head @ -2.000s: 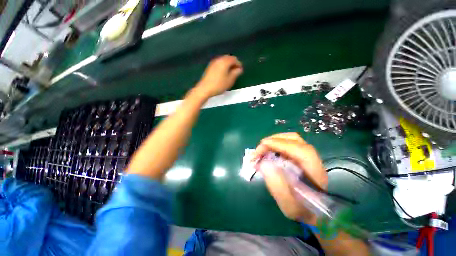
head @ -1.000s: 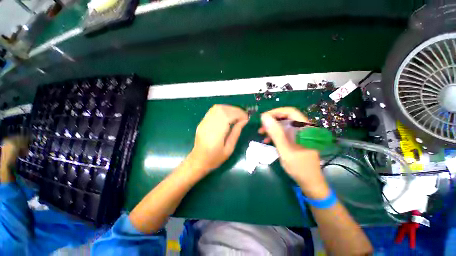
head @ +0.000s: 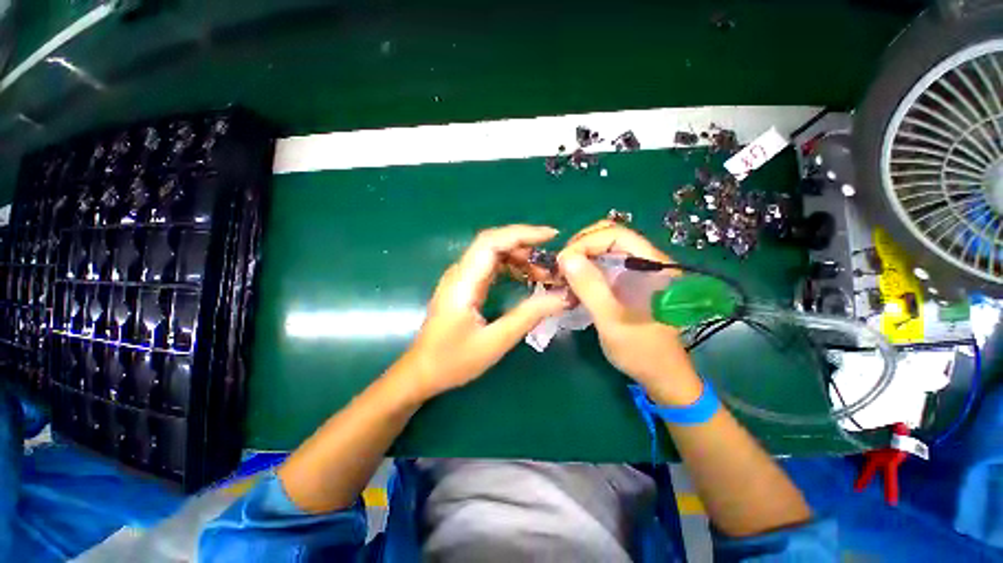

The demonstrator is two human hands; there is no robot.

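Note:
My left hand [head: 471, 306] pinches a small dark electronic module [head: 542, 262] between thumb and fingers. My right hand [head: 629, 319] holds a dispensing syringe, whose pinkish clear barrel [head: 635, 288] shows above the hand. Its green cap [head: 695, 301] points right and joins a clear air hose [head: 880, 368]. The fingertips of both hands meet at the module, and the syringe's tip is hidden there. A crumpled white tissue [head: 540, 333] lies under the hands, partly covered.
A stacked black blister tray [head: 132, 297] stands at left, with modules in its upper pockets. A heap of loose parts [head: 726, 214] and a paper label [head: 757, 153] lie at right. Beyond are a pale controller [head: 833, 203], a fan [head: 957, 154] and a red-handled tool [head: 883, 471].
My left hand has come back from beyond the white strip and now holds a module. Both hands have met above the tissue. The other person's arm at left has left the view.

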